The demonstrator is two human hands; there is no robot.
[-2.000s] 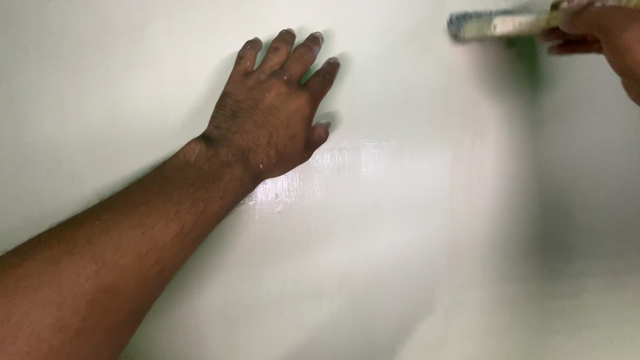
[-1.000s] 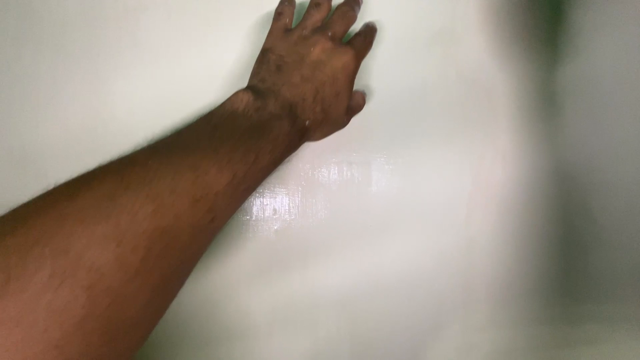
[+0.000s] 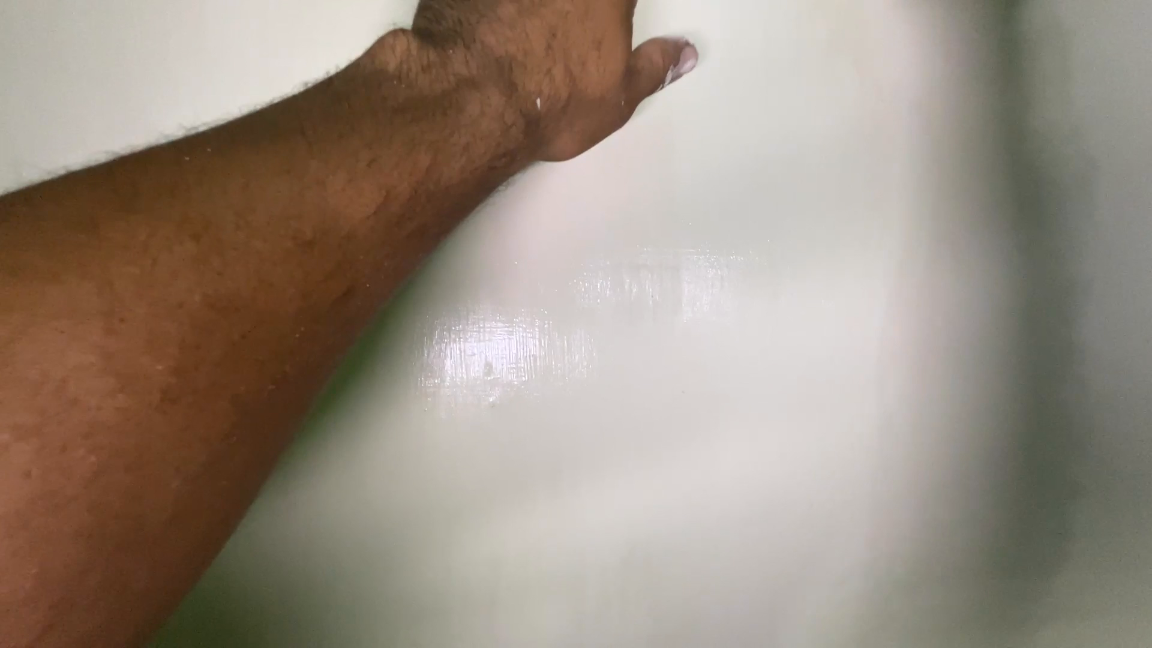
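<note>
My left hand reaches up to a pale, whitish wall-like surface at the top of the head view. Its thumb is stretched out to the right and bears white, paint-like smears; the other fingers are cut off by the upper edge. Nothing shows in the part of the hand that is visible. Shiny glints with fine brush-like streaks lie on the surface below the hand. My right hand is out of view, and so is whatever it holds.
My left forearm covers the left side of the view. A soft dark shadow band runs down the right side of the pale surface, and a greenish shadow lies under the forearm.
My right hand, with a brush-like tool two seconds ago at the upper right, has left the view. My left hand now sits higher in the picture, its fingers cut off.
</note>
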